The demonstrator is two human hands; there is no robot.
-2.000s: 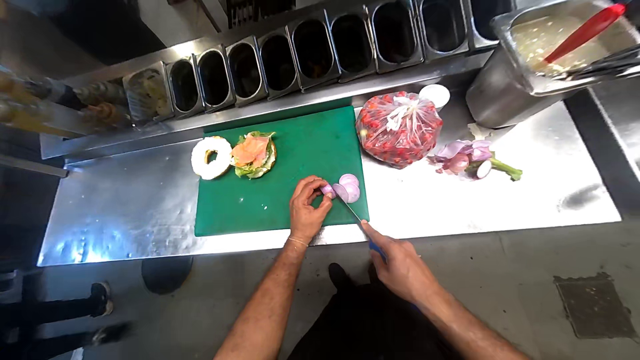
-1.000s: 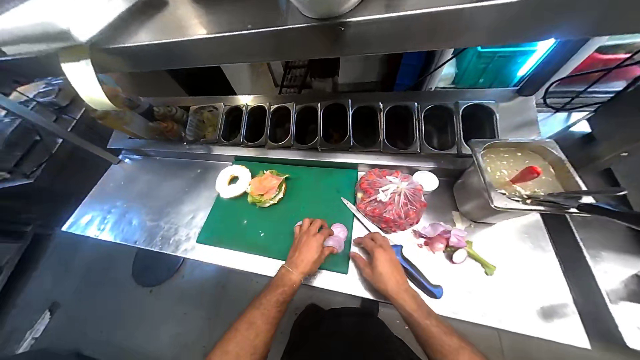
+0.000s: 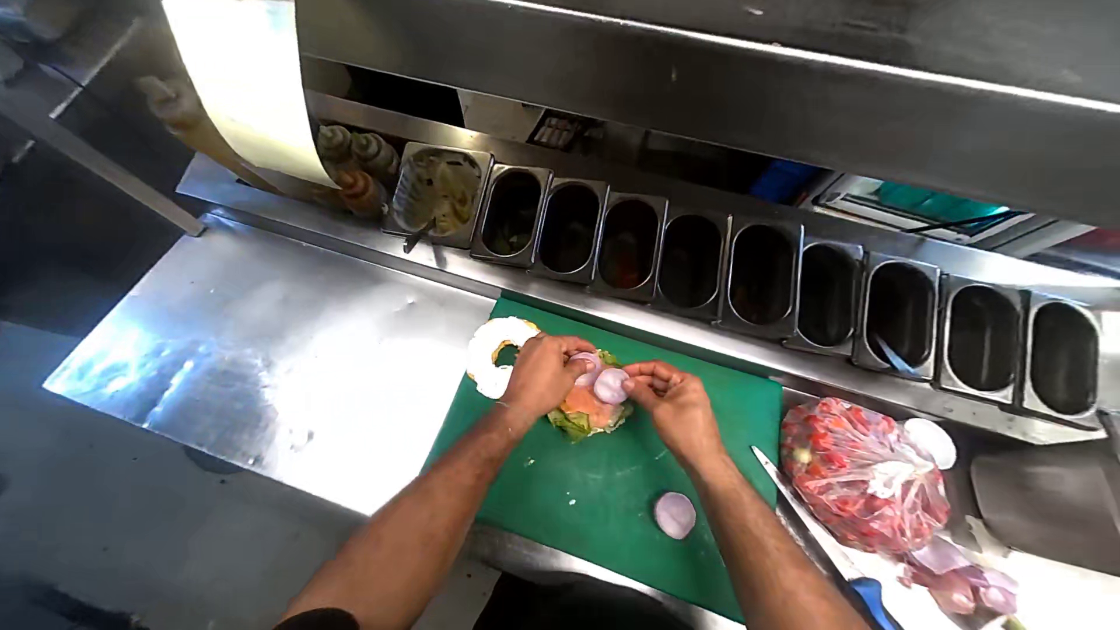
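Note:
Over the bagel half topped with lettuce and salmon (image 3: 588, 409), both hands hold slices of red onion. My left hand (image 3: 547, 372) has its fingertips on one onion slice (image 3: 588, 367) at the upper edge of the topping. Pinched by my right hand (image 3: 672, 404) is another onion slice (image 3: 612, 386), right beside the first. The white-spread bagel half (image 3: 490, 354) lies left of my left hand, at the corner of the green cutting board (image 3: 560, 499). A cut onion piece (image 3: 675, 515) rests on the board near my right forearm.
A knife (image 3: 814, 525) with a blue handle lies right of the board, beside a plastic bag of red chopped pieces (image 3: 862, 477). Onion scraps (image 3: 962, 582) are at lower right. Metal containers (image 3: 691, 262) line the back, squeeze bottles (image 3: 360, 192) at their left end.
The knife, in my right hand two seconds ago, is out of it. Both hands have moved from the board's right part to the topped bagel half, with onion slices. The view has swung left.

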